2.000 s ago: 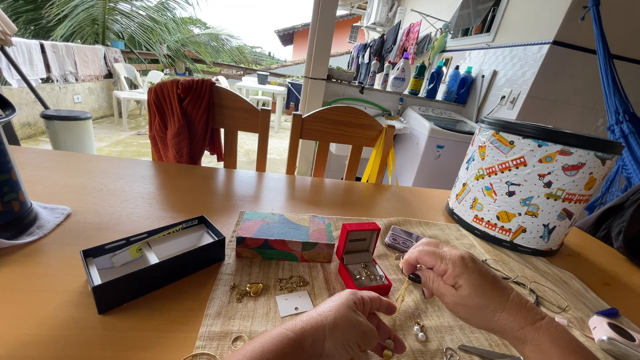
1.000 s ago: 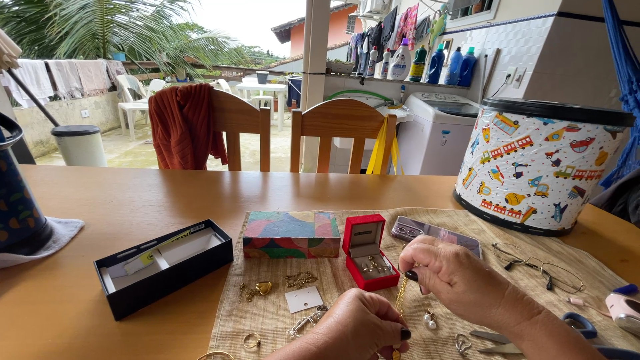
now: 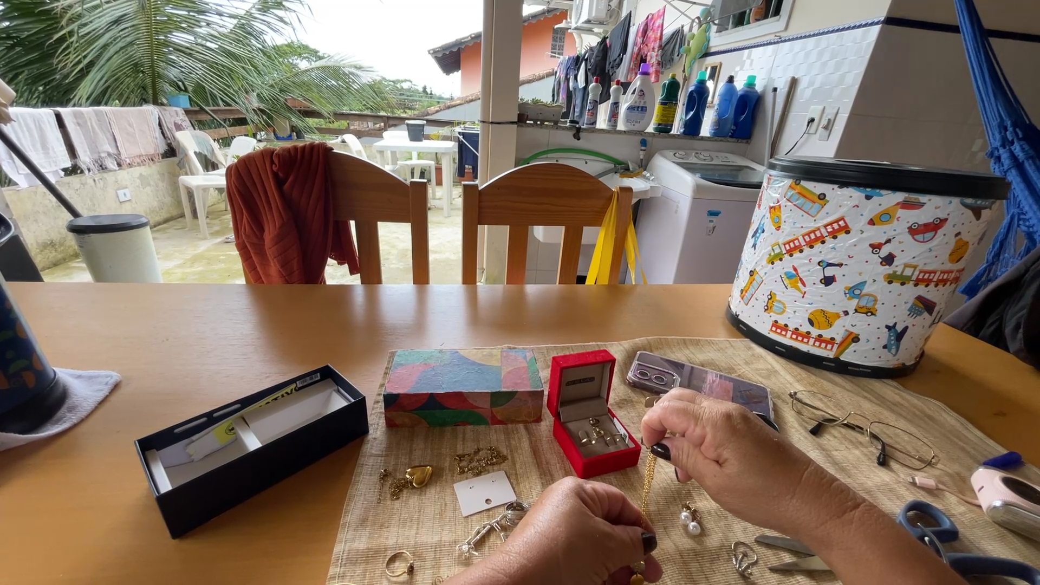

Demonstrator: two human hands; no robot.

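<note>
A thin gold chain hangs stretched between my hands above the woven mat. My right hand pinches its upper end between thumb and finger. Lower down, my left hand holds the other part, with a small gold piece below the fingertips. Just behind them stands a raised-lid red jewelry box with small pieces inside. Around lie a gold heart locket, a gold chain in a heap, a white earring card, a silver-coloured piece, pearl earrings and a ring.
A black box lies left of a patterned box. Behind my right hand is a phone. Eyeglasses, scissors and a pink device lie at the right. A large vehicle-print container stands at the back right.
The chain is held between both hands throughout. My left hand no longer has its fingers spread as two seconds ago; they are now closed around the lower part. The view has shifted slightly.
</note>
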